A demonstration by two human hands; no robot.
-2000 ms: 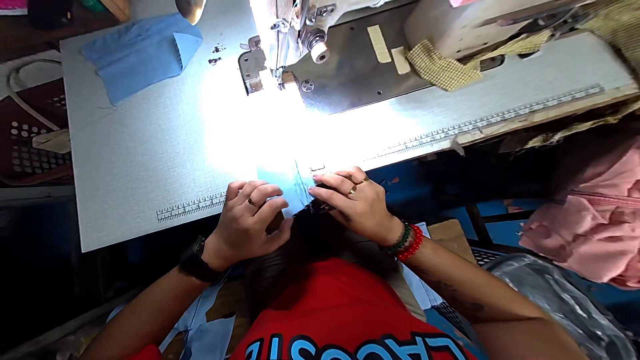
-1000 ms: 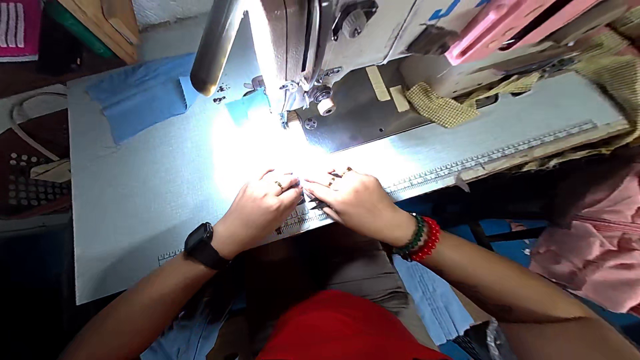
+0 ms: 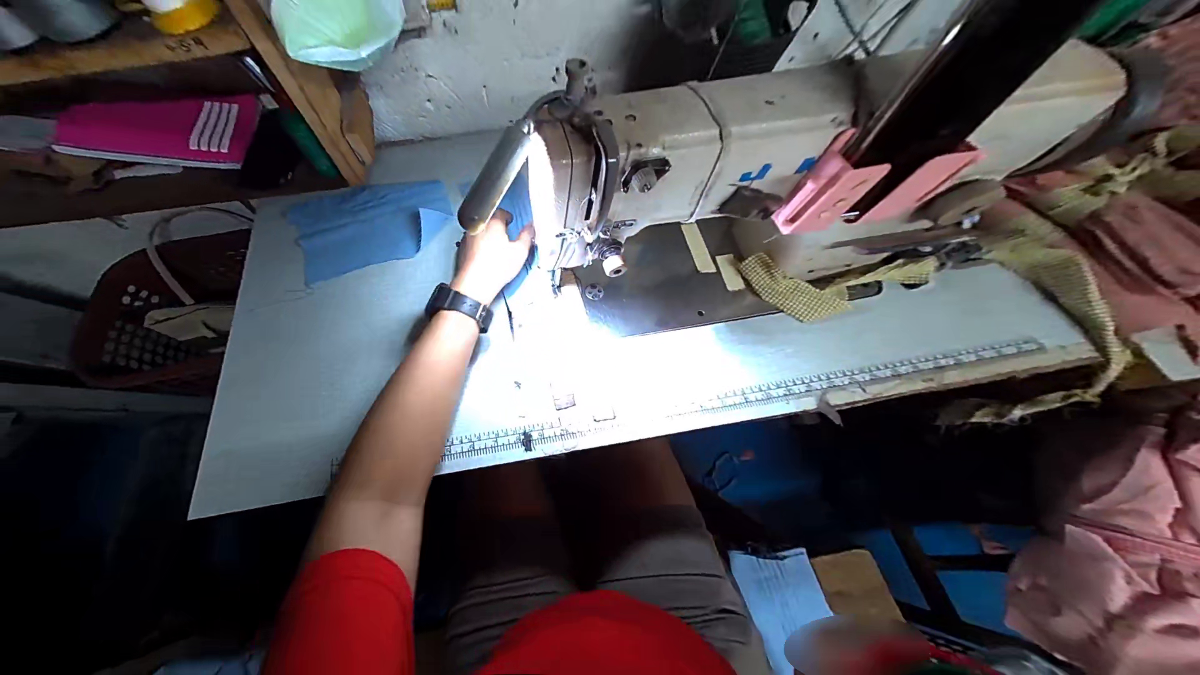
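My left hand (image 3: 492,255) is at the needle end of an industrial sewing machine (image 3: 656,169), its fingers on a piece of blue fabric (image 3: 518,202) behind and left of the needle area. The machine's metal lamp partly covers the fingers. Another blue cloth piece (image 3: 361,232) lies flat to the left on the white table. My right hand (image 3: 858,647) is a blur at the bottom edge, below the table and beside a light blue cloth (image 3: 783,600); whether it holds anything is hidden. Strong light washes out the area around the needle.
A printed ruler (image 3: 881,373) runs along the front table edge (image 3: 619,433). Yellow checked fabric strips (image 3: 797,289) lie under the machine arm. Pink fabric (image 3: 1106,553) hangs at right. A red basket (image 3: 141,323) and a wooden shelf (image 3: 300,84) stand at left.
My left hand has moved from the front table edge to the blue fabric behind the needle. My right hand has left the edge and dropped down to the right. The view has shifted and shows more wall.
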